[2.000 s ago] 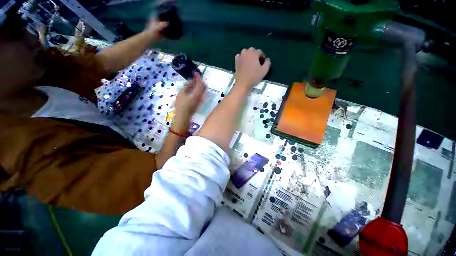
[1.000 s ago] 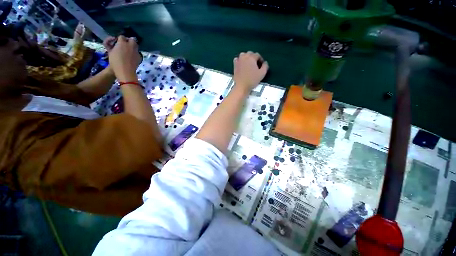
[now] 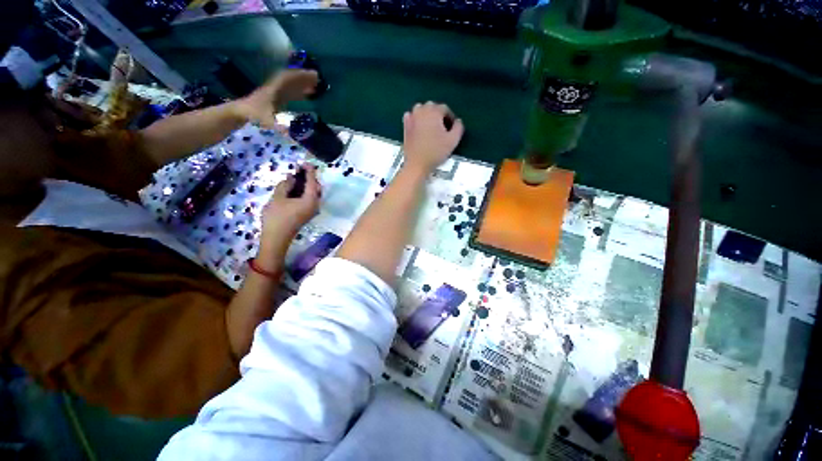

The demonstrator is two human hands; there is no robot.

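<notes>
My left hand (image 3: pixel 431 135) rests at the near edge of the green belt with its fingers curled. A small dark spot shows at the fingers; I cannot tell whether it is a held part or a gap. My right hand is not in view. The press (image 3: pixel 561 99) stands to the right of my left hand, its ram tip (image 3: pixel 538 171) low at the back of the orange pad (image 3: pixel 525 214). No cylindrical unit is under it. The lever (image 3: pixel 682 243) hangs down towards me, and its red knob (image 3: pixel 658 420) is bare.
A neighbour's hands (image 3: pixel 290 209) work at the left, close to my forearm. A black cylindrical unit (image 3: pixel 315 137) is near them at the belt edge. Small black discs (image 3: pixel 458 216) lie left of the pad on the paper cover (image 3: pixel 532 360). The belt (image 3: pixel 388 72) runs behind.
The view has shifted, so the press and pad appear further left. My left hand keeps its curled pose. The neighbour's hands have moved apart, one reaching to the belt.
</notes>
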